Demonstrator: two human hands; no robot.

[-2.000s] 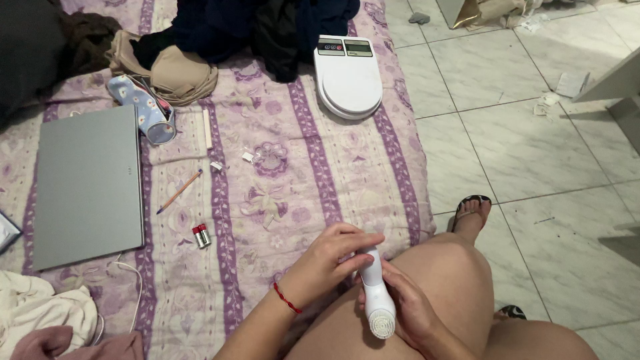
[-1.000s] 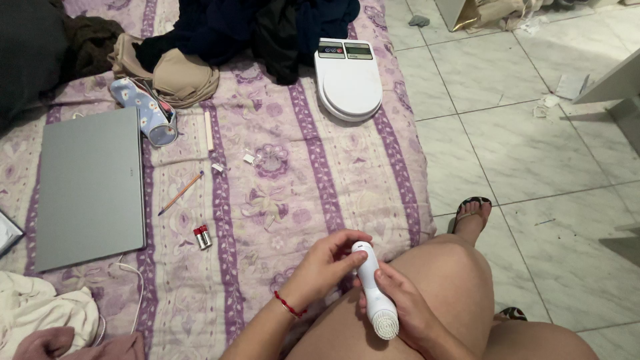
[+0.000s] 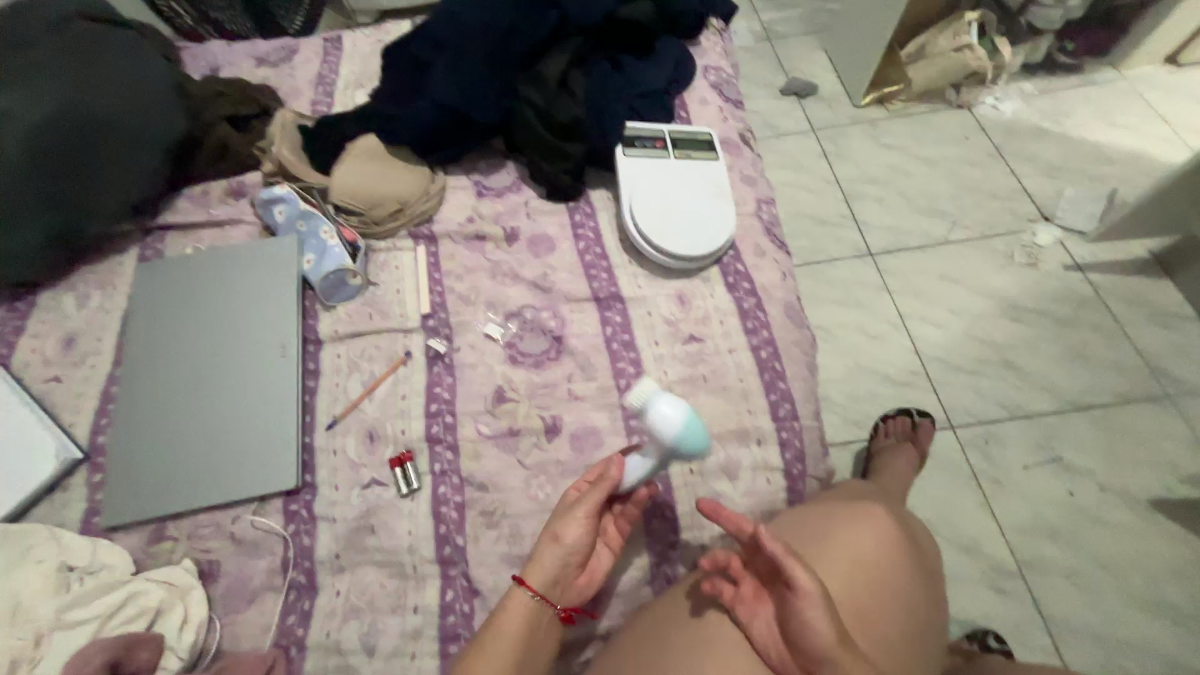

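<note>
My left hand (image 3: 595, 525), with a red bracelet at its wrist, holds a white and turquoise facial cleansing brush (image 3: 670, 427) by its handle, its bristle head up and to the left. Beside it my right hand (image 3: 759, 572) is empty, fingers apart, above my thigh. To the left on the bedspread lie two AA batteries (image 3: 405, 473) side by side. A pencil (image 3: 368, 391) and small clear plastic scraps (image 3: 495, 328) rest farther up. A white digital kitchen scale (image 3: 677, 197) lies near the bed's right edge.
A grey laptop (image 3: 208, 380), closed, lies at the left, with a floral pouch (image 3: 314, 242) touching its upper corner. Dark clothes (image 3: 525, 75) and a beige bra (image 3: 384, 183) are heaped at the top. White cloth (image 3: 94, 591) is at lower left. Tiled floor (image 3: 947, 337) borders the bed at right.
The brush was in both hands over my lap with its head pointing down. Now my left hand alone holds it, turned head up over the bedspread, and my right hand has let go.
</note>
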